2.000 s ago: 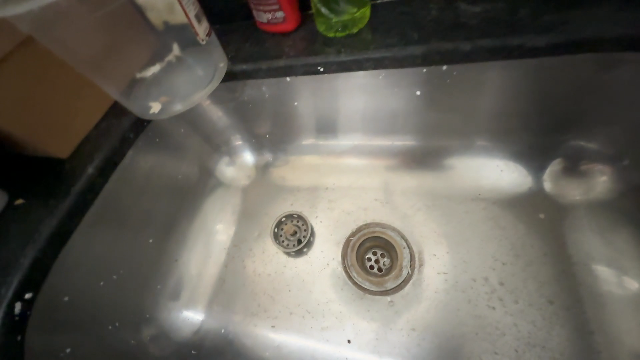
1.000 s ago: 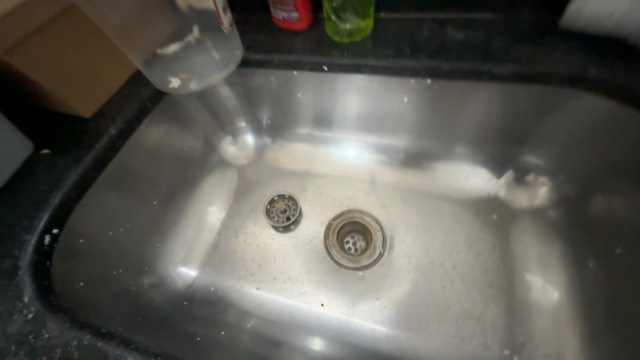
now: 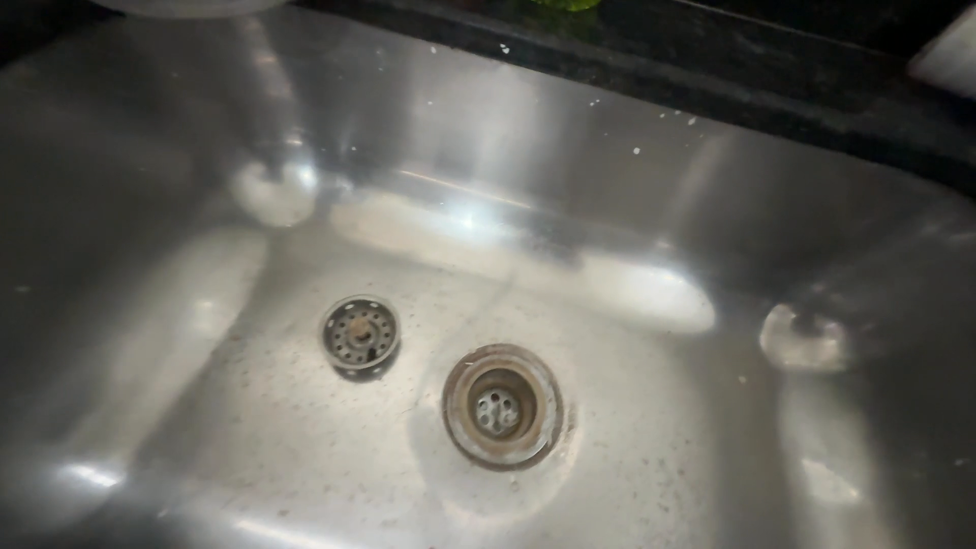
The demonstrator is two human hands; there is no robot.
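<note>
Neither my left hand nor my right hand shows in the head view. A stainless steel sink basin [image 3: 305, 450] fills most of the picture. Near its middle lies the round drain opening [image 3: 503, 408], with brownish stains around its ring and a plate with holes deep inside. To the left of the drain, apart from it, a metal sink strainer basket [image 3: 361, 333] rests on the basin floor. Small dark specks are scattered over the floor, and white bits cling to the back wall.
Behind the basin runs a dark countertop edge [image 3: 648, 72]. The base of a clear plastic container [image 3: 198, 8] shows at the top left, the bottom of a green bottle [image 3: 568, 4] at the top. A white object [image 3: 949, 57], cut off by the frame, is at the top right.
The view has moved closer to the basin floor. The cardboard box and the red bottle seen earlier are out of frame. The strainer still lies left of the drain.
</note>
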